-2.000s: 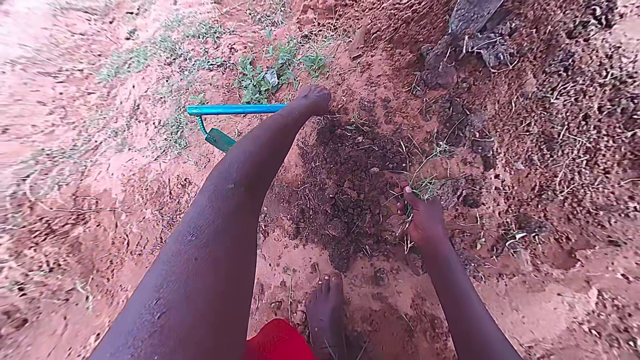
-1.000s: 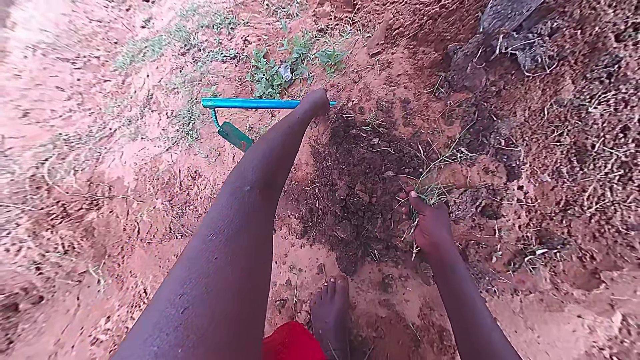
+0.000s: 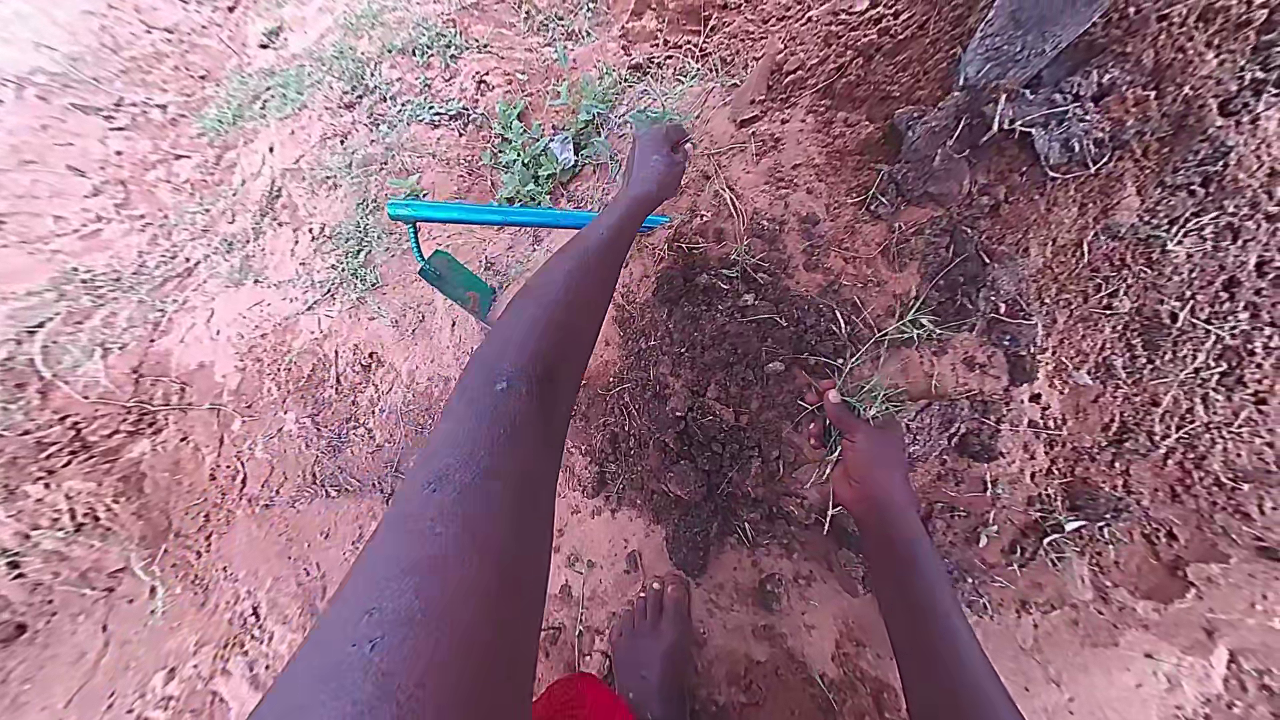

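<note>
My left hand (image 3: 658,165) reaches far forward over the soil, its fingers curled beside green leaves; whether it grips any is hidden. Under that wrist a short hoe with a blue handle (image 3: 500,214) and a green metal blade (image 3: 458,284) lies on the ground. Grass stems with roots (image 3: 870,395) are pinched in my right hand (image 3: 872,462), between thumb and fingers, at the right edge of a patch of dark loose soil (image 3: 710,400).
Low leafy weeds (image 3: 525,160) grow beyond the hoe. A grey stump-like piece (image 3: 1025,45) stands at the upper right, with dark clods and roots below it. My bare foot (image 3: 655,640) rests on reddish ground near the dark soil. Dry stems litter the right side.
My left hand has moved forward, from over the handle's end to beyond it, near the leaves. My right hand still holds grass at the dark soil's edge.
</note>
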